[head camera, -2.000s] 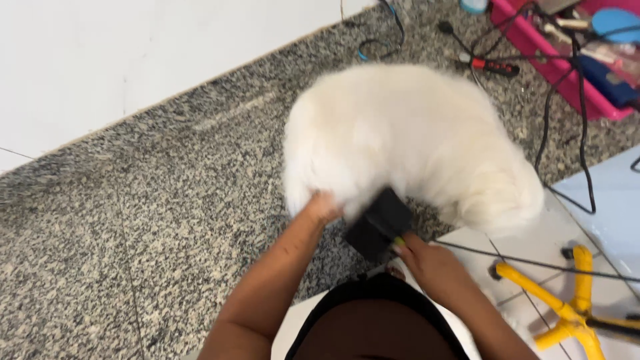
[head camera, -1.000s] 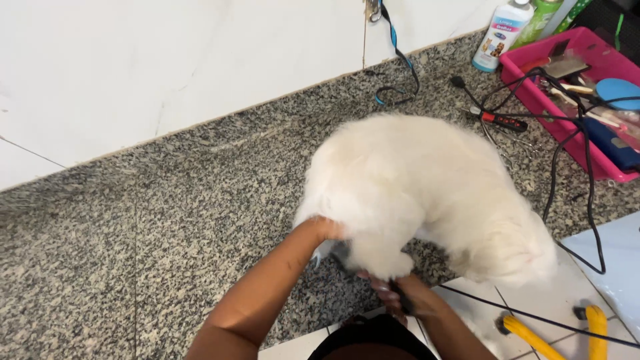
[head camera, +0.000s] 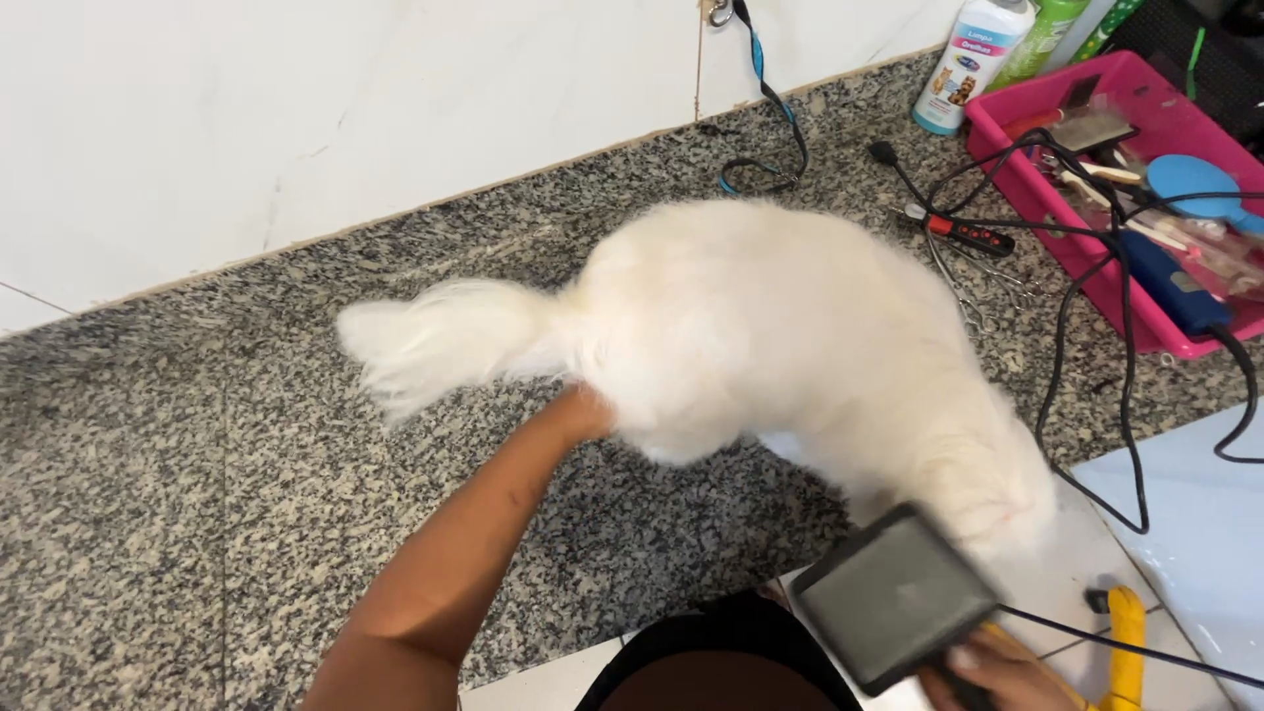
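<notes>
A fluffy white dog stands on the speckled granite counter, its tail out to the left and its head bent toward the counter's front edge. My left hand reaches in at the dog's rear, below the base of the tail; its fingers are hidden in or behind the fur. In my right hand, at the bottom right, is a slicker brush with a dark rectangular head. The brush is in front of the counter edge, near the dog's head and chest; whether it touches the fur cannot be told.
A pink basket of grooming tools, with a tangled black cable, stands at the right. Beside it lie a red-and-black handled tool and metal scissors. Bottles and a leash are near the wall. A yellow stand leg is below.
My right hand has moved right with the brush, away from the dog's rear legs, where it was a second ago. The tail now extends left into view. My left hand stays at the rear.
</notes>
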